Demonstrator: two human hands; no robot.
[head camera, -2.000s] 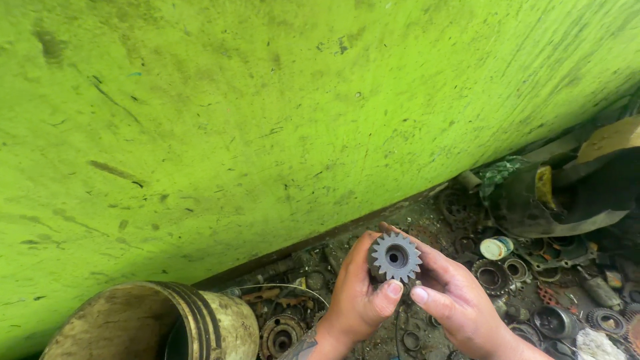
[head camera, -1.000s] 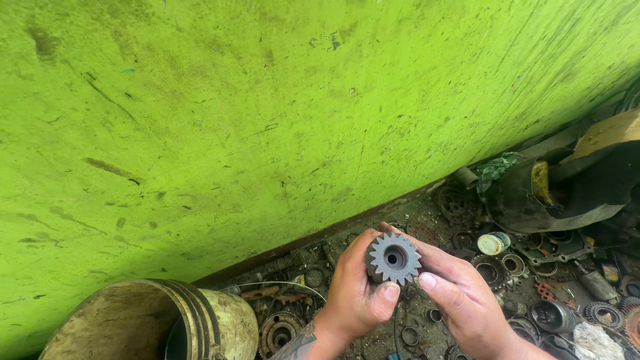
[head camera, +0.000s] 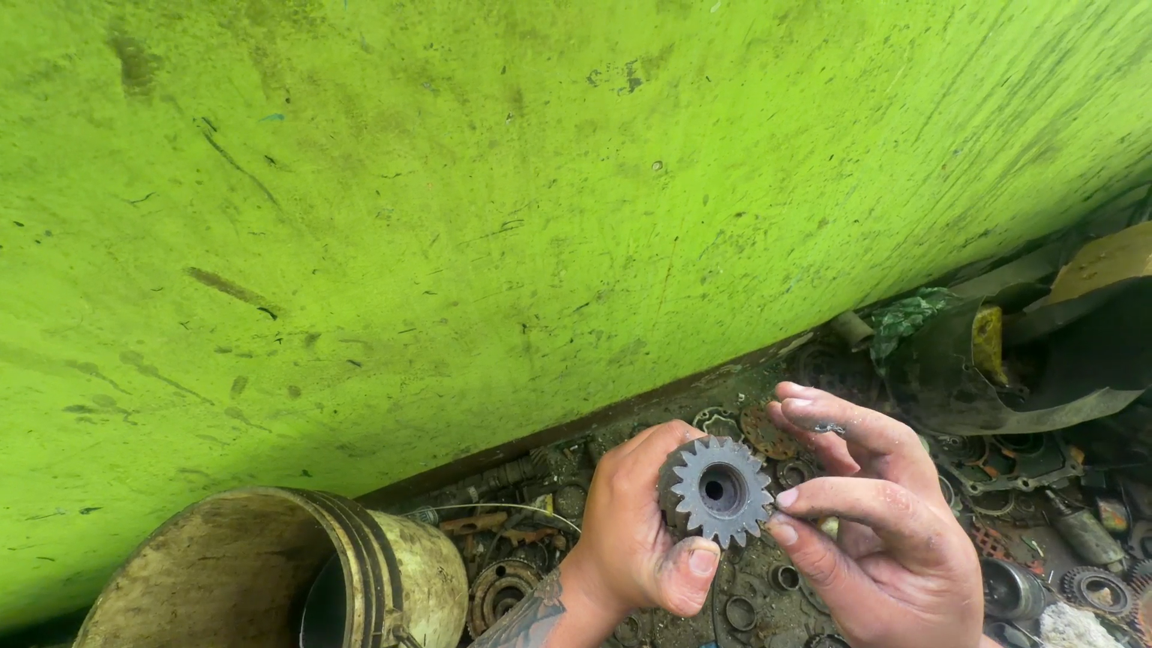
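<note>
A dark metal gear with a stepped bore at its centre faces up at the lower middle of the head view. My left hand is wrapped around its left side and body, the thumb below the teeth. At the right rim, the thumb and index fingertips of my right hand are pinched together against or very near the teeth; whether a small thing lies between them I cannot tell. The other right fingers are spread, with dark grime on one.
A dirty plastic bucket stands at lower left beside a green wall. Used gears, rings and a metal gasket litter the ground. At right lies a curved dark sheet.
My right hand has let go of its two-handed grasp, its fingers now lifted and spread, with only the thumb and index fingertips at the gear's edge. My left hand still holds the gear.
</note>
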